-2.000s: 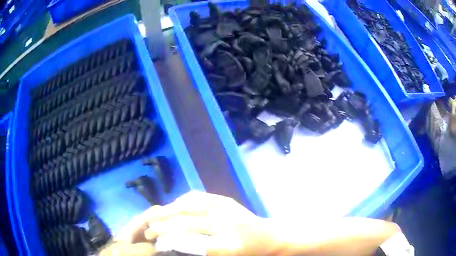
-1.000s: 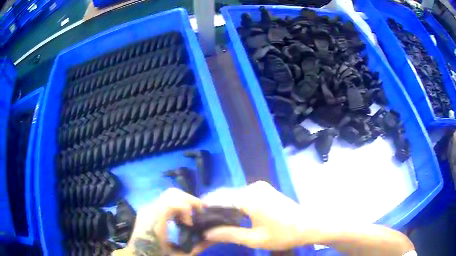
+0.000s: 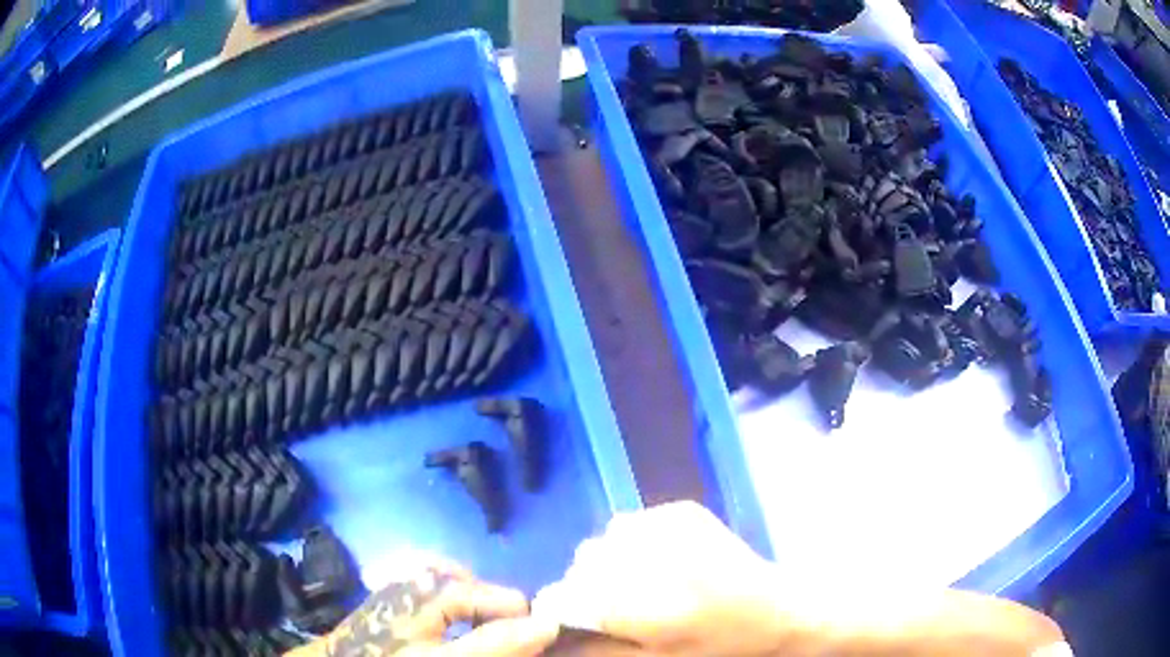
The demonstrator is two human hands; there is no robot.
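Note:
My left hand point(image 3: 430, 614), with a tattooed back, is at the bottom edge over the left blue bin's near end, partly cut off. My right hand point(image 3: 667, 578) meets it from the right, overexposed. A little of something dark shows between them at the lower edge; most of it is hidden. The left bin point(image 3: 565, 321) holds black moulded parts in nested rows point(image 3: 334, 366). Two single black parts, one point(image 3: 477, 483) beside another point(image 3: 524, 440), lie apart on its floor. The right bin point(image 3: 661, 257) holds a loose pile of black parts point(image 3: 796, 193) on a white liner point(image 3: 898, 475).
A brown strip point(image 3: 622, 347) and a grey post point(image 3: 536, 71) stand between the main bins. Another blue bin of dark parts point(image 3: 1091, 180) is at the right. A narrow blue bin point(image 3: 87, 424) is at the far left. A person's arm shows partly at the right edge.
Since one second ago my hands have moved down, and the black part seen between them is now mostly out of sight. Earlier the view shifted, moving the bins rightward.

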